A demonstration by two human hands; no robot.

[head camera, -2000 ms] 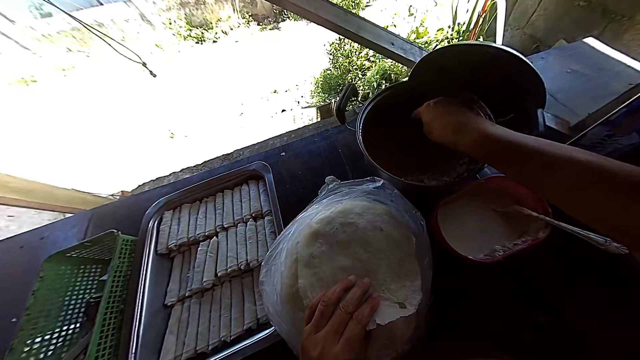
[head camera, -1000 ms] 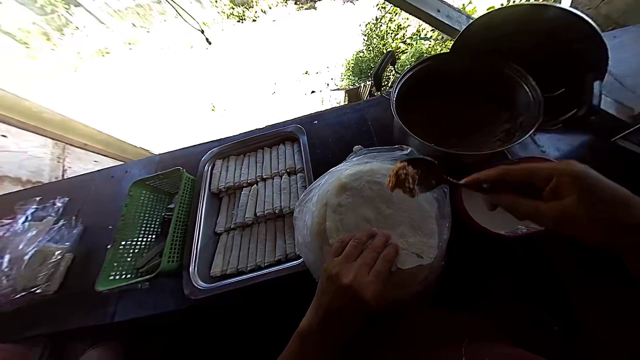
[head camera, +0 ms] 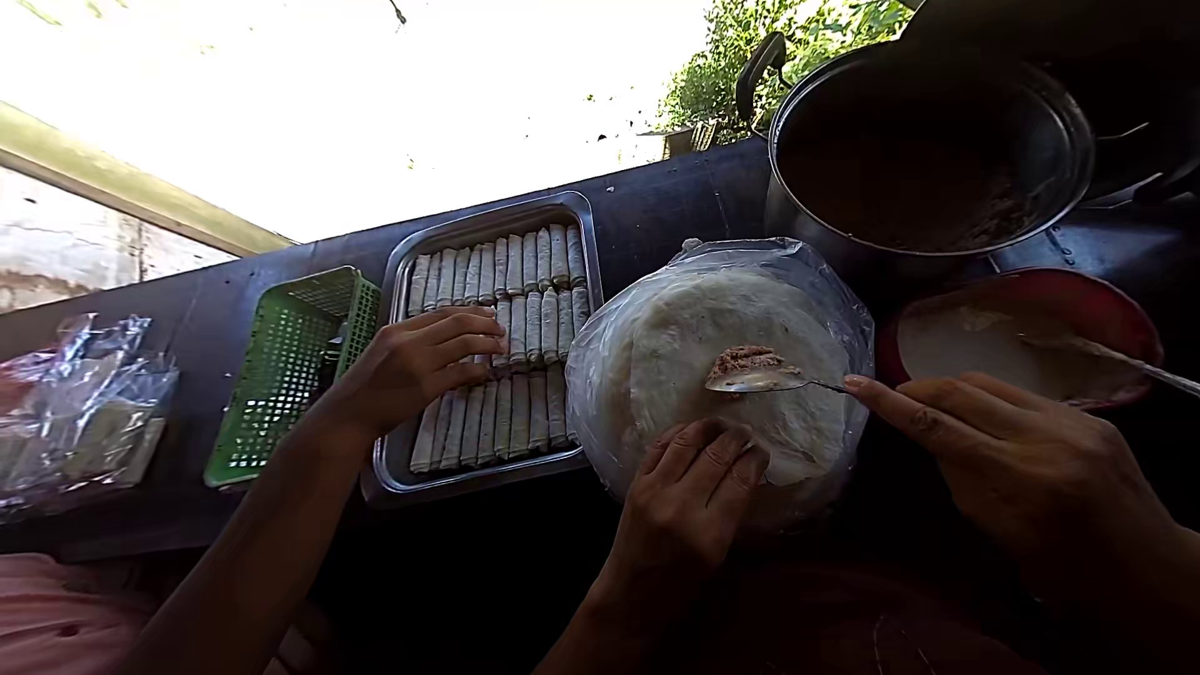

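A stack of thin round pale wrappers [head camera: 694,328] lies on clear plastic. My right hand [head camera: 1012,455] grips a metal spoon [head camera: 764,382], its bowl over the top wrapper with a heap of brownish minced filling [head camera: 745,361]. At the near edge of the wrappers rests my left hand [head camera: 698,478], fingers bunched; whether they pinch a wrapper is hidden. A steel pot [head camera: 783,192], dark inside with filling at its bottom, stands behind on the right. In front of it is a red bowl [head camera: 1139,323] of pale paste with another spoon [head camera: 1144,366].
Left of the wrappers, a metal tray [head camera: 389,469] holds rows of thin rolls [head camera: 478,427]. Another person's hand [head camera: 427,356] reaches over them from the left. Farther left are a green plastic basket [head camera: 267,384] and clear plastic bags [head camera: 94,422] with contents. Foliage grows beyond the table [head camera: 670,192].
My right hand was in the pot, then brought up a loaded spoon, now lower over the wrappers. My left fingers, flatter before, are bunched. Another person's hand has come over the tray.
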